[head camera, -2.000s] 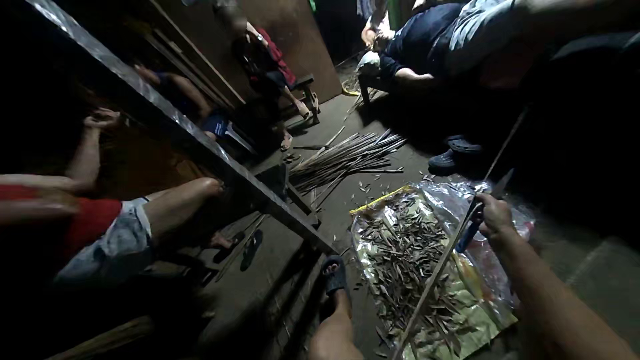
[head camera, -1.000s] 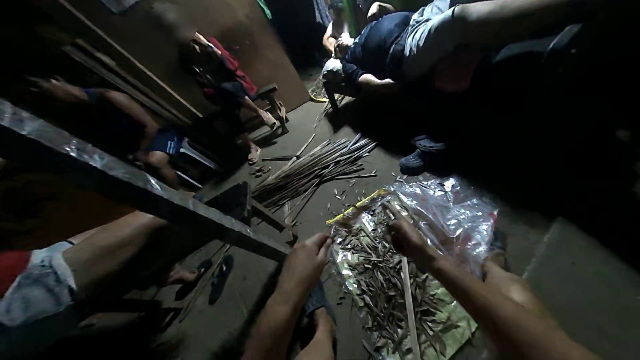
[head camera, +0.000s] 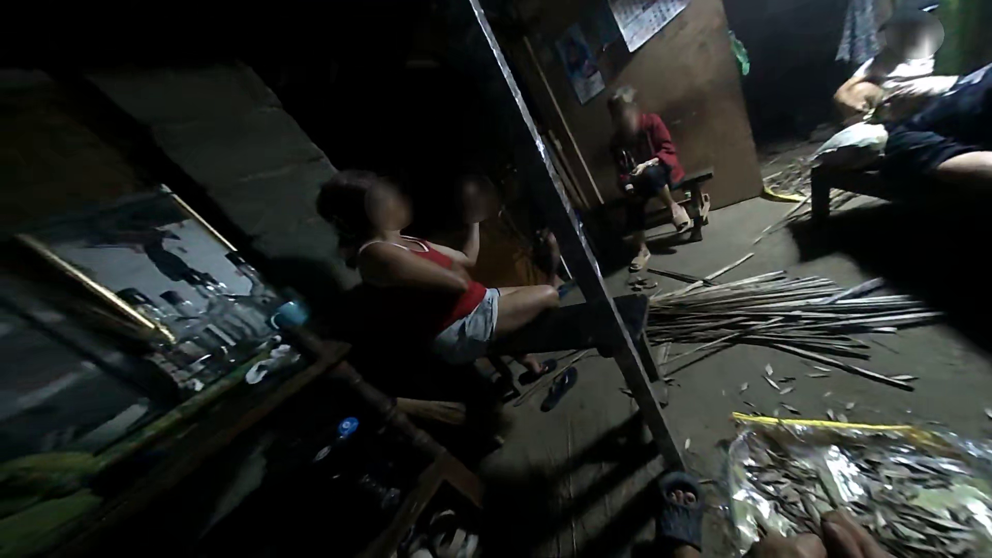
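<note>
At the bottom right edge, the fingertips of my left hand (head camera: 784, 545) and my right hand (head camera: 851, 536) show close together over a plastic sheet (head camera: 748, 480) with a yellow edge. Many short cut pieces of stick (head camera: 891, 484) lie spread on that sheet. The rest of both hands is out of view, and whether they grip anything is unclear. Beyond the sheet, a pile of long thin sticks (head camera: 783, 314) lies on the floor. No knife can be made out.
A slanting post (head camera: 577, 240) stands left of the sheet, by a sandalled foot (head camera: 682, 504). One person (head camera: 434, 279) sits on a dark bench, another (head camera: 647, 155) on a small bench, and a third (head camera: 945, 116) lies at right. Bottles (head camera: 225, 310) stand on a shelf at left.
The view has swung left. Two seconds ago my right hand held a knife by a long stick; one second ago both hands were over the sheet. Now only fingertips show.
</note>
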